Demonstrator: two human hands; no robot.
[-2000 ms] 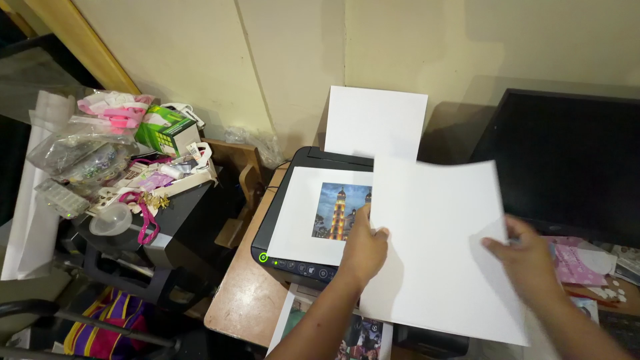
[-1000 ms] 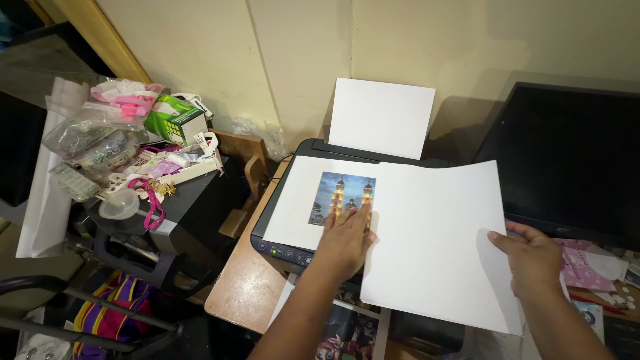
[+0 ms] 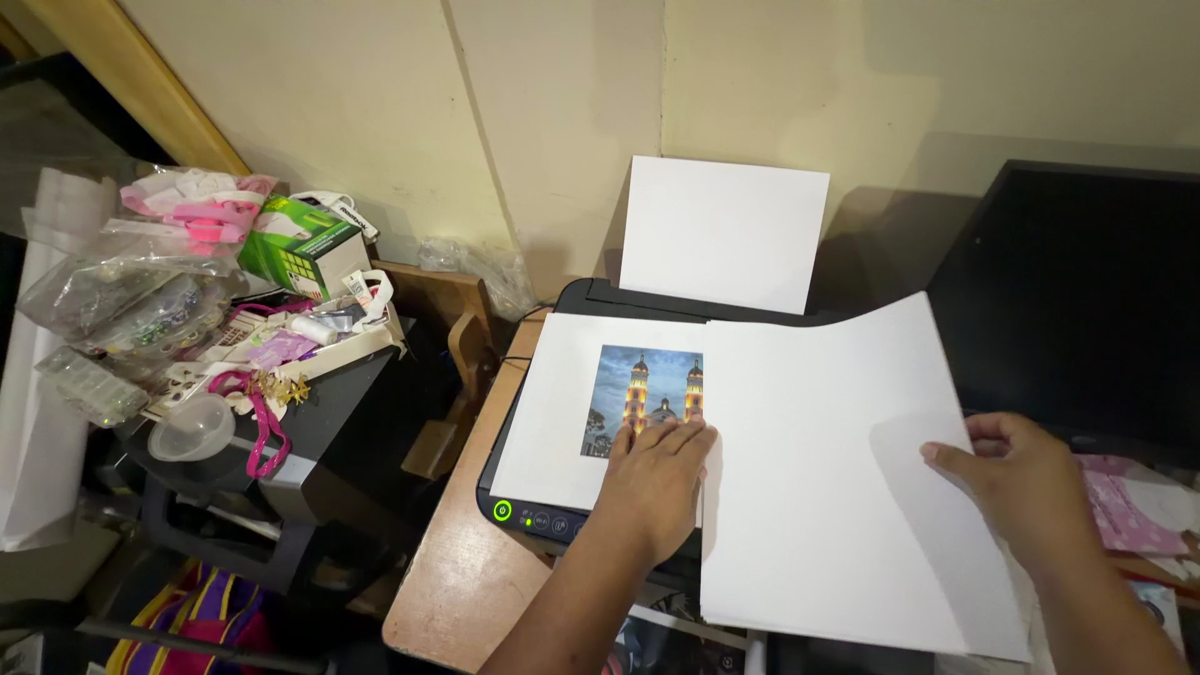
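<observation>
A white sheet with a printed picture of a twin-towered church (image 3: 647, 389) lies on top of the black printer (image 3: 600, 298). My left hand (image 3: 661, 478) rests flat with spread fingers on the lower part of that picture. My right hand (image 3: 1012, 478) pinches the right edge of large white paper (image 3: 834, 469), whose left edge overlaps the picture sheet just right of the left fingers. Whether it is one sheet or more is unclear. Another white sheet (image 3: 727, 234) stands upright at the printer's back. A green power light (image 3: 502, 510) glows on the printer's front.
At right stands a black monitor (image 3: 1078, 300). Beneath the printer is a wooden table (image 3: 469, 572), with printed sheets (image 3: 675, 642) at its front. A black case on the left bears plastic bags, a green box (image 3: 305, 246), a clear cup (image 3: 192, 427) and pink-handled scissors (image 3: 267, 427).
My left hand has gone from the left edge of the large white paper down onto the church picture. My right hand still holds the right edge; the large paper has shifted slightly.
</observation>
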